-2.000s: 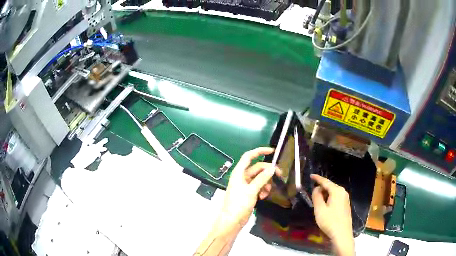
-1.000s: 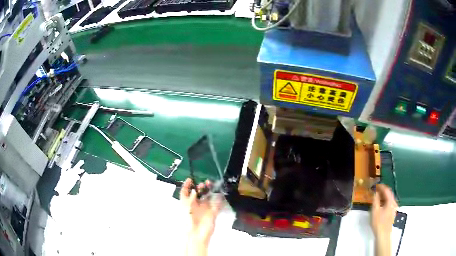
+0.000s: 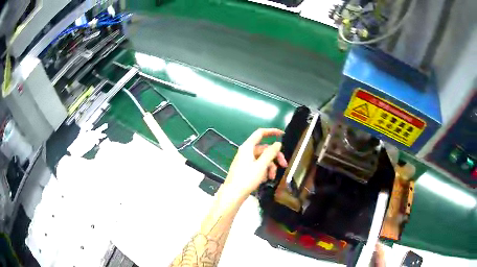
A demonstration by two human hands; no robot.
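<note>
My left hand (image 3: 253, 164) is beside the left side of the press, fingers apart and slightly curled, with nothing visible in it. An upright pale-edged plate (image 3: 303, 151) leans at the orange-tan left nest (image 3: 288, 194). My right hand (image 3: 379, 256) is mostly hidden at the bottom edge, behind a flat pale-edged phone frame (image 3: 375, 224). It holds this frame steeply tilted in front of the orange right nest (image 3: 401, 206). Black shiny film (image 3: 340, 201) covers the press centre between the nests.
Phone frames (image 3: 215, 148) lie on the green conveyor (image 3: 235, 122), beside a white-handled tool (image 3: 157, 130). The blue press head (image 3: 389, 78) with a yellow warning label (image 3: 386, 116) is above the nests. A white cover (image 3: 120, 208) and a white glove (image 3: 86, 140) are at left.
The view has shifted. My left hand has let go of a dark frame, now on the belt, and moved to the left nest. My right hand has raised a pale-edged frame beside the right nest.
</note>
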